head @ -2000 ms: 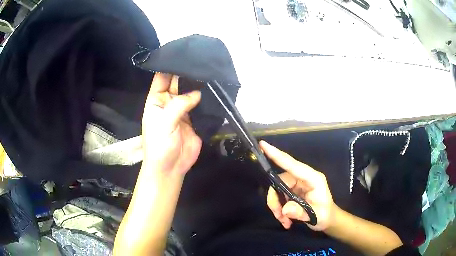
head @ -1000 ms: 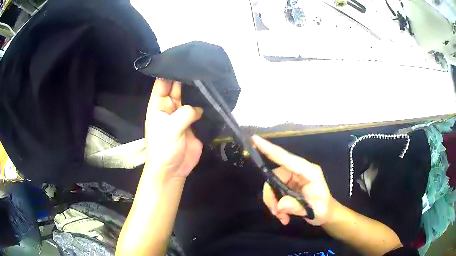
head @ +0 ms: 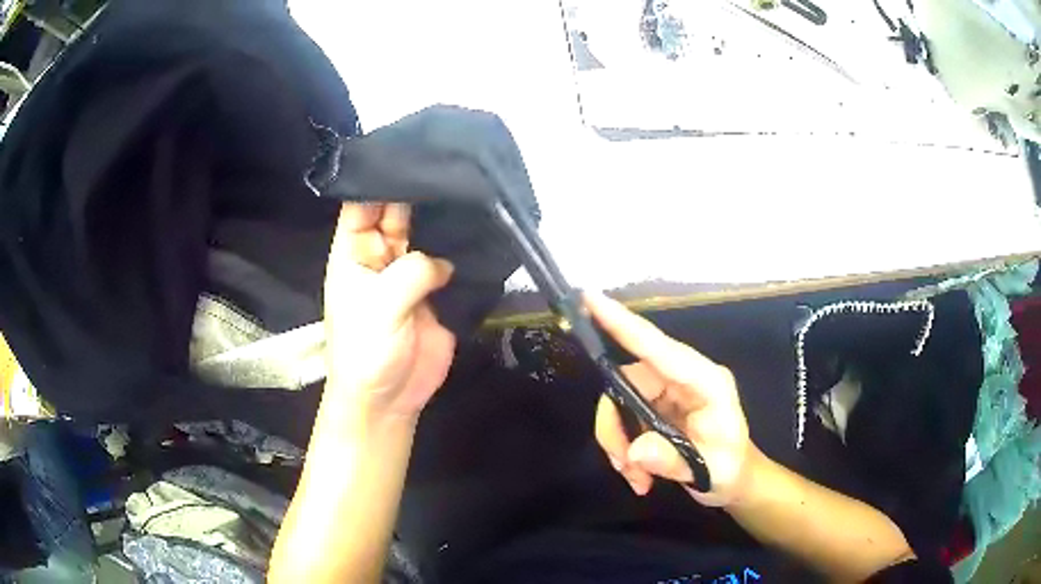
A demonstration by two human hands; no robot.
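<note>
My left hand [head: 392, 308] holds the end of a black garment [head: 428, 154] up over the table's front edge, with the fingertips under the flap. Loose pale threads show at the flap's left edge. My right hand [head: 679, 411] grips the black handles of the fabric shears [head: 584, 325]. The blades point up and left and their tips meet the black cloth. The blades look nearly closed, and the cloth partly hides the tips. The garment's large part lies at the left, with pale cloth [head: 257, 351] showing inside.
The white machine table [head: 731, 205] has a worn front edge. Tweezers [head: 810, 48] lie at its back. Patterned grey fabric [head: 188, 548] is at the lower left. Teal cloth [head: 999, 399] hangs at the right. Black cloth with white zigzag stitching [head: 902, 376] covers the lap's right side.
The shear blades have shifted against the black flap, first left, then back right. The flap has crumpled and sits slightly lower, with more threads showing at its left edge. Both hands keep their holds.
</note>
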